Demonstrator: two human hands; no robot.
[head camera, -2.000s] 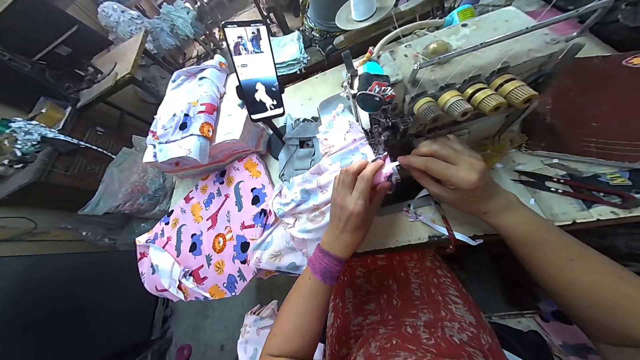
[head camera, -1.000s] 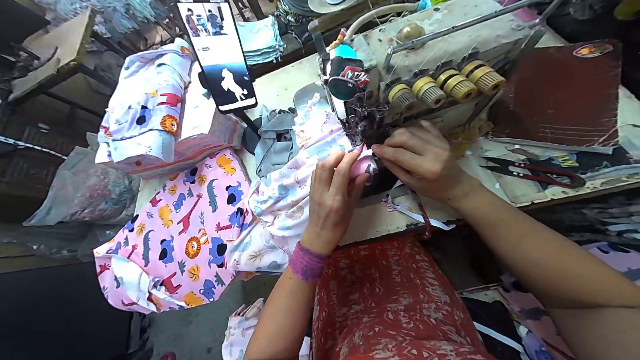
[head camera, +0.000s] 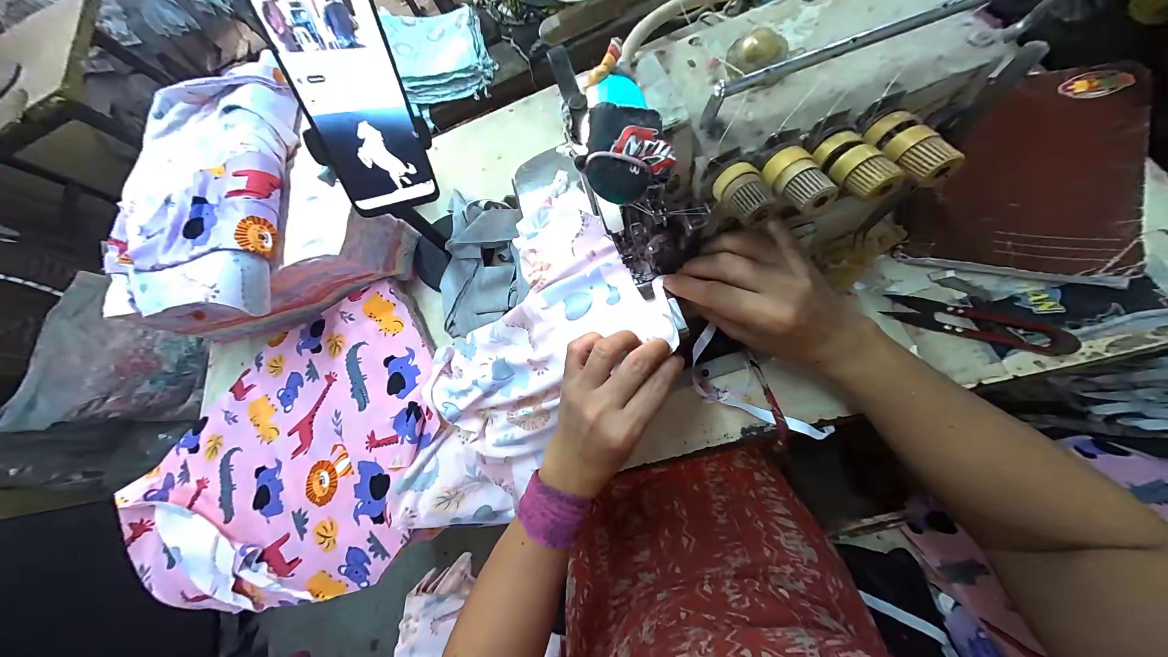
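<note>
An overlock-type sewing machine with several yellow-and-grey tension dials stands at the upper right. Pale printed fabric runs across the table up to its needle area, where a lamp lights it. My left hand, with a purple wristband, presses on the fabric's front edge, fingers bent over it. My right hand is at the machine's needle area, its thumb and forefinger at the fabric's corner; its other fingers are partly hidden under the dials. Pink animal-print fabric hangs over the table's front left edge.
Folded printed fabric is stacked at the left beside a phone on a holder. Grey cloth lies behind the pale fabric. Red-handled thread snips and a brown board are on the right. A narrow white strip hangs near the front edge.
My left hand has moved away from the right hand and now lies flatter on the fabric, whose white corner shows between them. The view has shifted closer and to the right.
</note>
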